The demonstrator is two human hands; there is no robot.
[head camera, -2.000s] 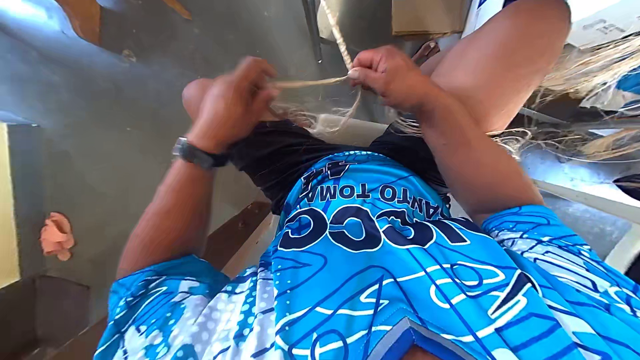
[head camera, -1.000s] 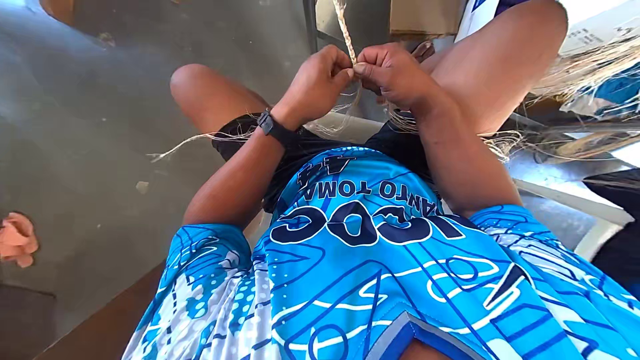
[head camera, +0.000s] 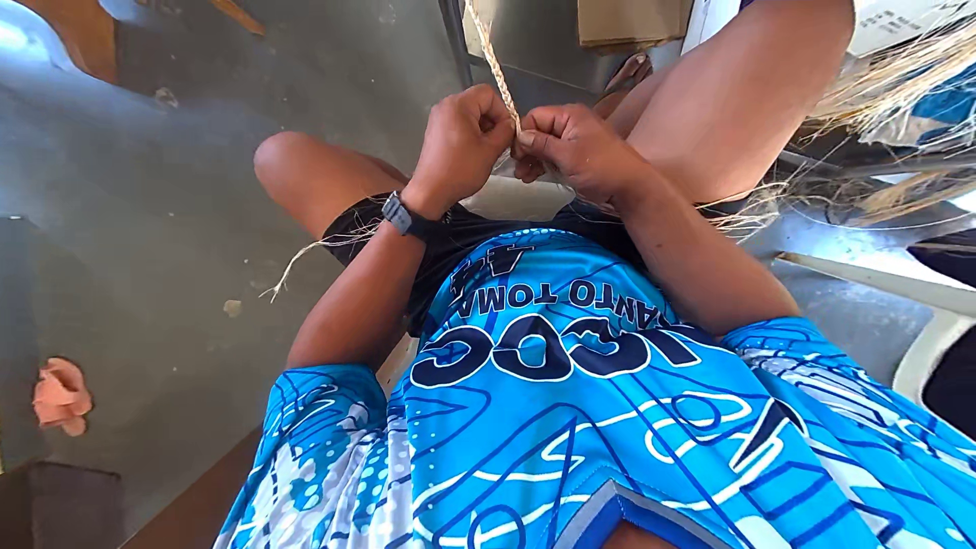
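Note:
A pale braided fiber cord [head camera: 497,72] runs down from the top edge to my two hands, which meet at its lower end. My left hand [head camera: 463,145], with a dark watch on the wrist, has its fingers curled in close at the left side of the braid. My right hand [head camera: 576,145] pinches the braid's end between thumb and forefinger. Loose fiber strands [head camera: 293,263] stick out to the left over my thigh, and more strands [head camera: 751,213] lie over my other thigh. The strands between my fingers are mostly hidden.
Bundles of loose fiber [head camera: 907,84] spread at the upper right. A cardboard box [head camera: 633,21] stands at the top, near a foot in a sandal. White plastic chair parts [head camera: 877,282] are at the right. A pink cloth-like item [head camera: 62,396] lies on the floor at the left.
Two seconds ago my left hand was out to the left, with strands stretched between the hands; it has since come in beside my right hand at the braid.

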